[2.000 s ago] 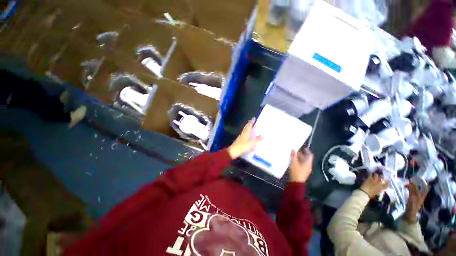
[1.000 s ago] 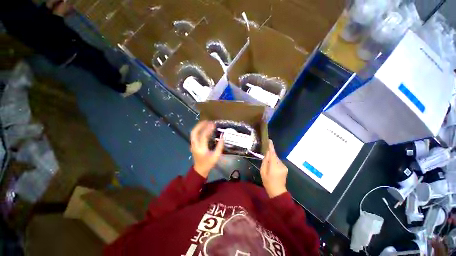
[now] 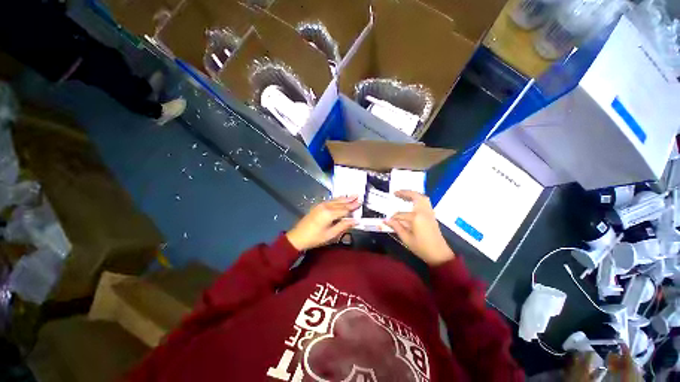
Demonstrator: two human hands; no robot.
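Observation:
An open retail box stands at the bench edge in front of me, its brown-lined lid flap (image 3: 391, 156) raised on the far side. White inner cartons (image 3: 349, 183) sit either side of a dark cavity with plastic-wrapped contents (image 3: 379, 200) inside. My left hand (image 3: 326, 221) holds the near left edge of the box, thumb and fingers pinching at its white front flap (image 3: 370, 224). My right hand (image 3: 416, 224) holds the near right part, with fingers over the contents. The bottom of the box is hidden.
Open brown boxes (image 3: 447, 33) with bagged white parts lie beyond. Stacked closed boxes (image 3: 488, 200) stand at right. A heap of security cameras (image 3: 634, 276) lies far right, with a coworker's blurred hands at the bottom. A shipping carton (image 3: 138, 306) is at lower left; a person's legs show upper left.
The box in my hands has changed from an open brown cavity to white side pieces showing beside it. Both hands have closed in on its near edge.

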